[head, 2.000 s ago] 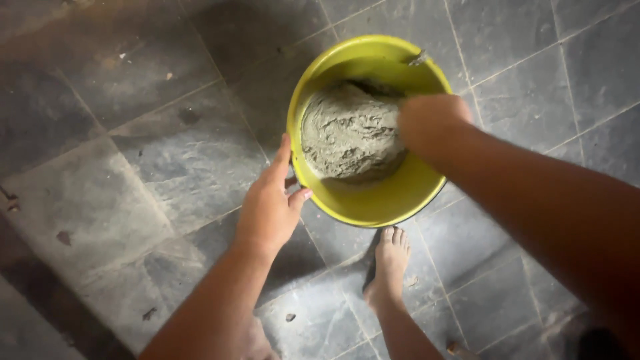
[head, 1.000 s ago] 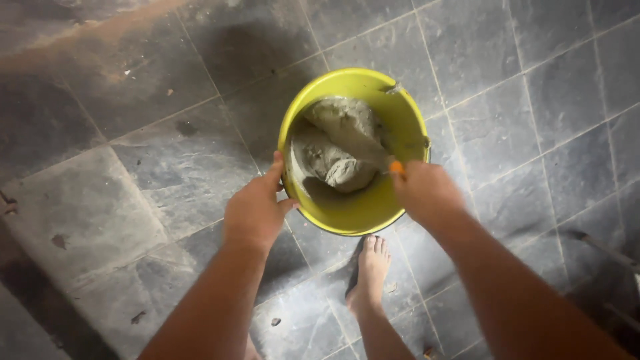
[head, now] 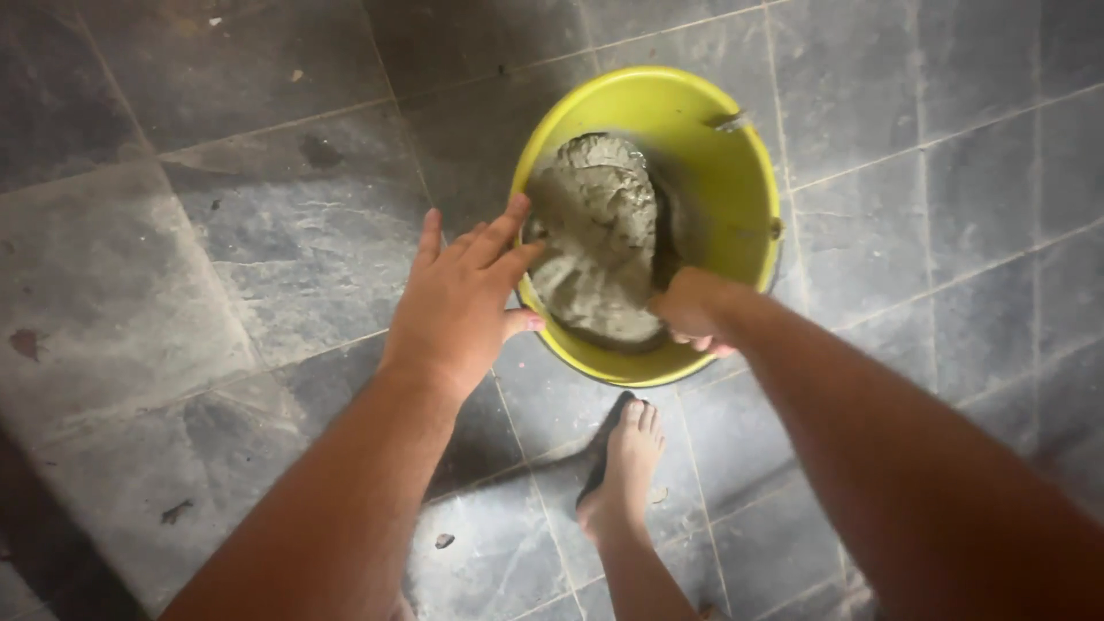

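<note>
A yellow plastic bucket [head: 724,190] stands on the floor, with thick wet grey mortar [head: 608,207] heaped toward its left side. My left hand [head: 466,293] lies at the bucket's left rim, its fingers spread and some fingertips touching the edge. Inside the bucket, low on the right, my right hand [head: 700,310] is closed in a fist beside the mortar. It grips the handle of a tool, of which hardly anything shows now; the blade is hidden. A grey smear of mortar sticks to the inner wall near the upper right rim.
Grey stone floor tiles [head: 862,224] with pale joints surround the bucket. A bare foot [head: 631,457] stands just below it. Dry leaf bits [head: 177,511] are scattered on the floor, and a dark strip crosses the lower left corner.
My right hand has moved from the bucket's right rim down inside it, and the trowel-like tool seen a second ago is now mostly hidden. My left hand's fingers have spread. The mortar's shape has changed.
</note>
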